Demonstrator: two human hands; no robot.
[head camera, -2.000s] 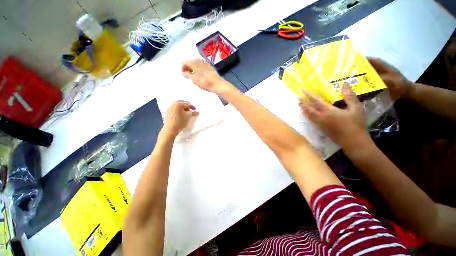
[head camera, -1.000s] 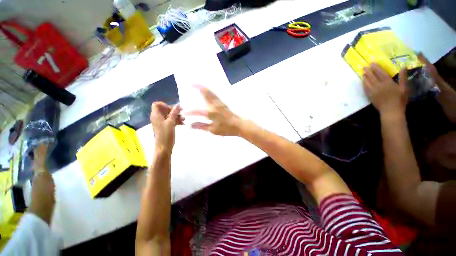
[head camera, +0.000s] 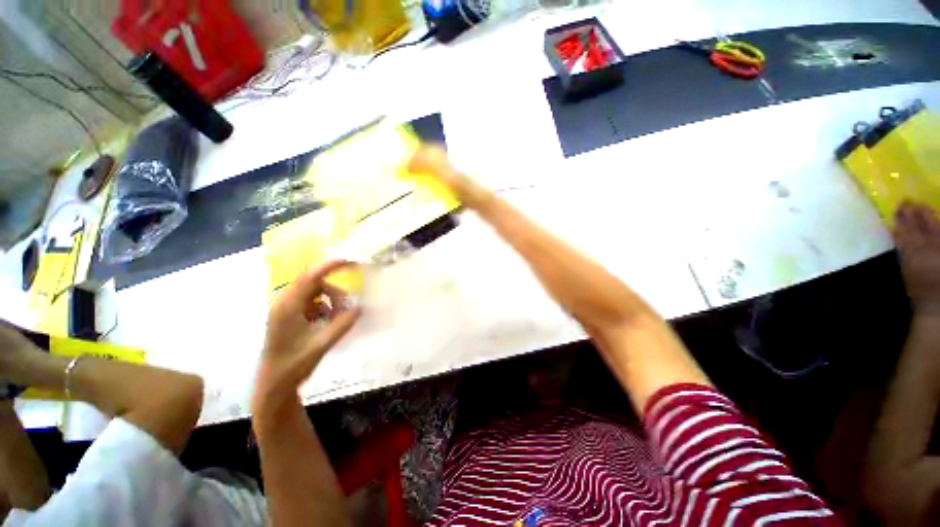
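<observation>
A yellow hang-tab box (head camera: 381, 177), blurred by motion, is tilted over the white table in front of me. My right hand (head camera: 437, 171) is at its upper right edge and grips it. A second yellow box part (head camera: 292, 245) shows just left of and below it; whether it is a separate box is hard to tell. My left hand (head camera: 307, 327) is below the boxes near the table's front edge, fingers curved and thumb apart from them. No object is clear in it, though a small shiny spot shows by the fingertips.
A black tray (head camera: 584, 60) of red pieces and scissors (head camera: 736, 59) lie at the far side on black strips. A plastic-wrapped dark bundle (head camera: 152, 196) and black cylinder (head camera: 179, 97) lie left. Neighbours' arms are at left (head camera: 134, 391) and right (head camera: 907, 340), with yellow boxes (head camera: 905, 165) at right.
The view has swung left. My right hand has moved from empty space beside my left hand onto the yellow box, which has been lifted and tilted. My left hand is now lower, nearer the table edge.
</observation>
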